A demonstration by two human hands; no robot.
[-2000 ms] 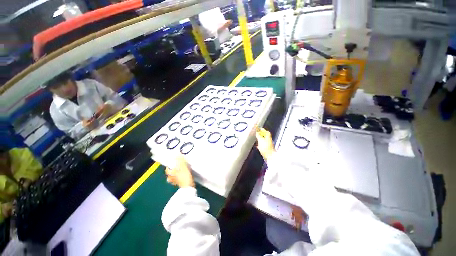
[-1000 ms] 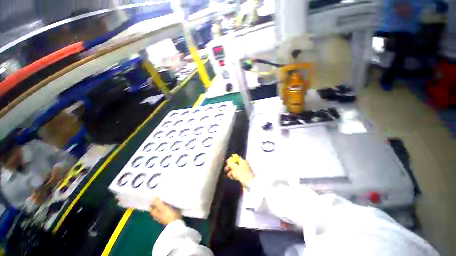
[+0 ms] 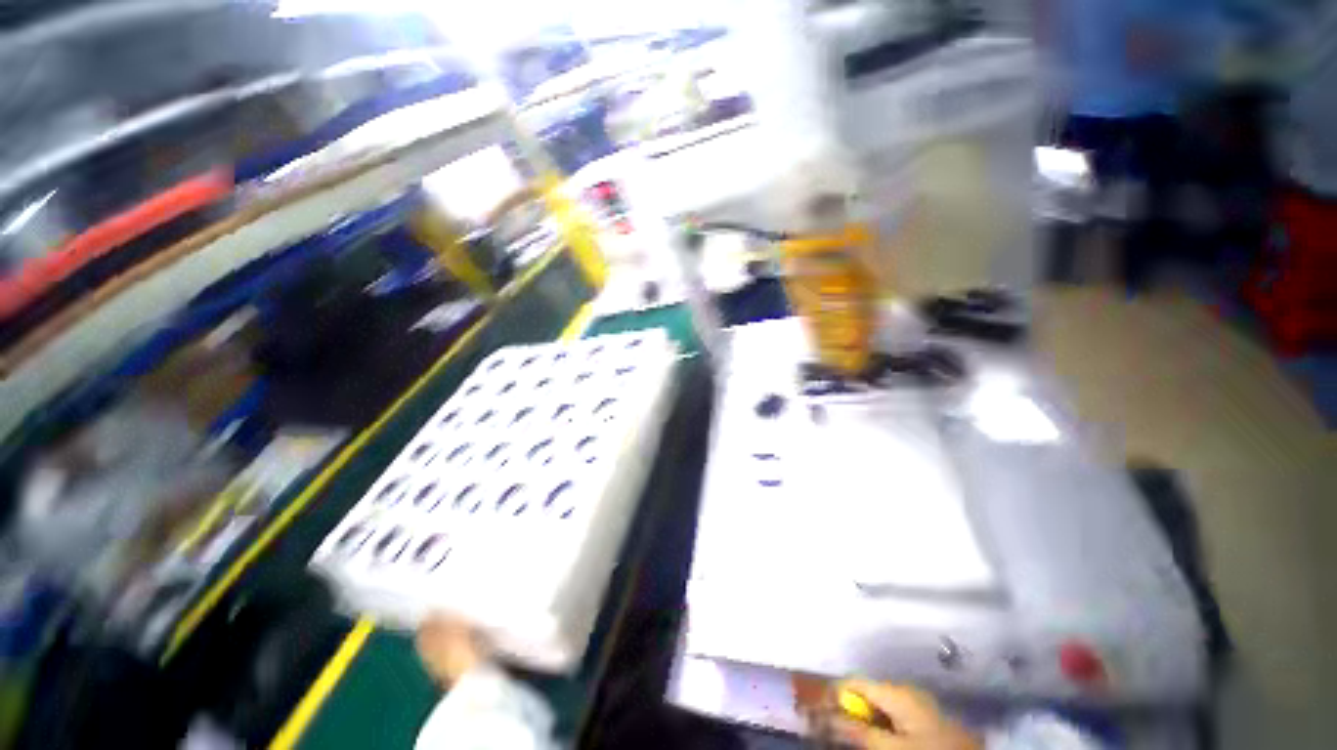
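Observation:
The frame is blurred. A thick white foam tray [image 3: 499,589] with rows of black rings [image 3: 431,551] lies on the green conveyor belt. My left hand [image 3: 455,649] is at the tray's near edge and touches it; its fingers are partly hidden. My right hand [image 3: 897,715] is at the front edge of the pale worktable, near the bottom of the picture, and holds a small yellow tool [image 3: 862,706]. A lone ring [image 3: 767,469] lies on the worktable [image 3: 792,557], beside a small dark cluster [image 3: 770,406].
The amber machine head [image 3: 833,293] hangs over a dark fixture [image 3: 880,369] at the back of the worktable. A red button [image 3: 1082,664] is at its front right. The control box [image 3: 623,242] stands behind. A blurred person [image 3: 88,498] is across the belt at left.
My right hand has moved from beside the tray, down and right to the worktable's front edge, with the yellow tool. My left hand remains at the tray's near edge. The view has shifted.

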